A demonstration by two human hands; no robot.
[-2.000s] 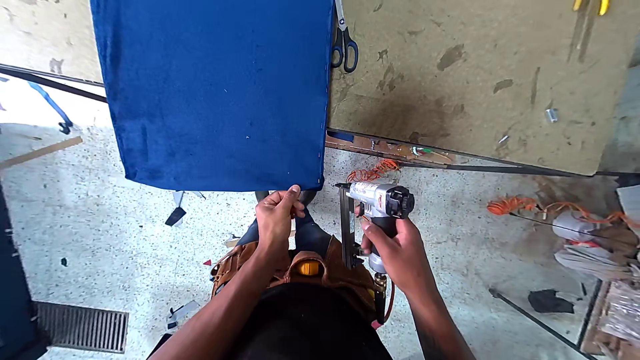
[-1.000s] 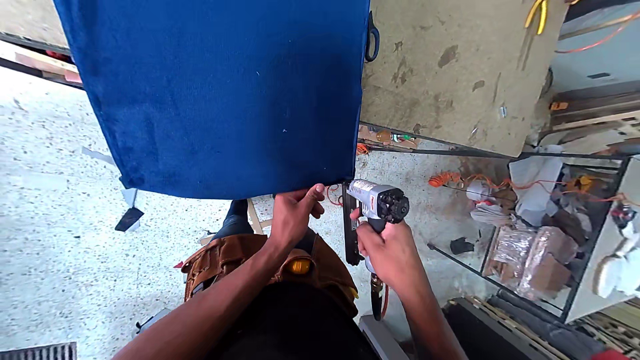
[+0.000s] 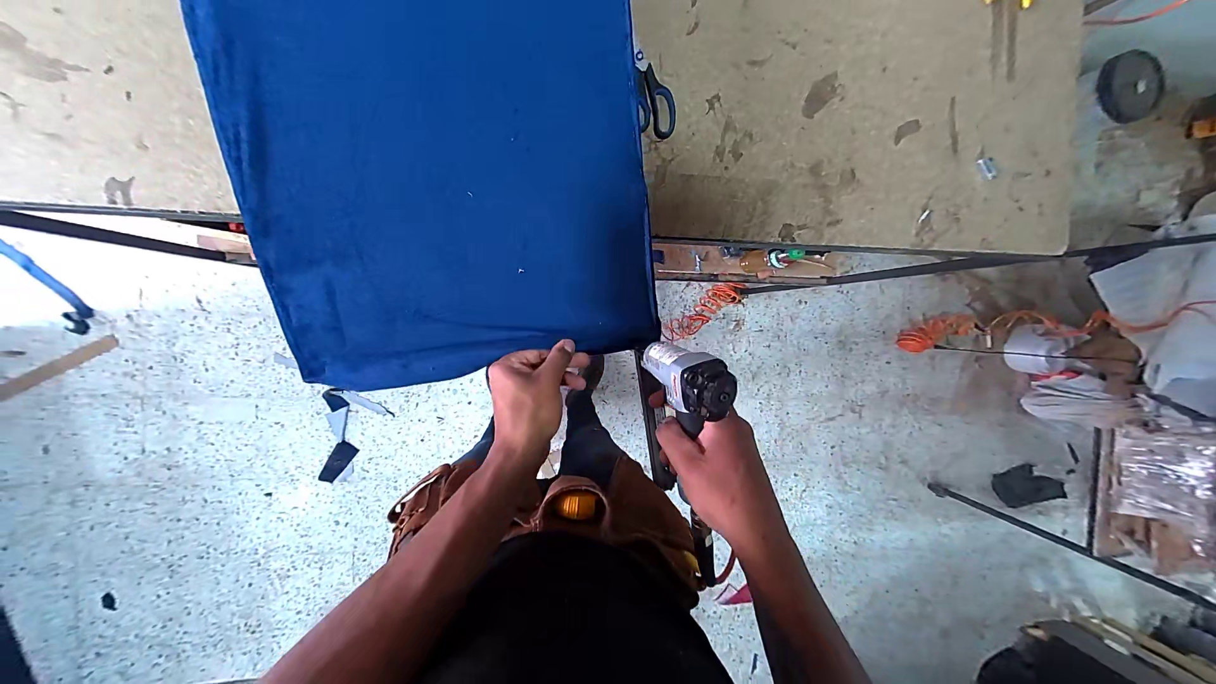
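Note:
Blue velvety fabric (image 3: 437, 190) covers a panel-like piece that lies on the table and juts past its front edge. At the near edge, my left hand (image 3: 532, 394) pinches the fabric's border between thumb and fingers; what lies under the edge is hidden. My right hand (image 3: 712, 465) is closed around the handle of a pneumatic staple gun (image 3: 689, 380), whose nose touches or nearly touches the near right corner of the blue piece. Scissors (image 3: 655, 103) with dark and blue handles lie at the fabric's right side, partly covered by it.
The stained board tabletop (image 3: 855, 123) extends on both sides. Below its edge are a narrow shelf (image 3: 788, 261) with small items and an orange coiled air hose (image 3: 703, 312). Fabric scraps (image 3: 338, 461) and a wood strip (image 3: 57, 368) lie on the floor. A wrapped bundle (image 3: 1164, 475) stands at right.
The staple gun, at first a little right of the fabric's corner, has come up to that corner. My left hand stays at the near edge. The view has shifted to and fro.

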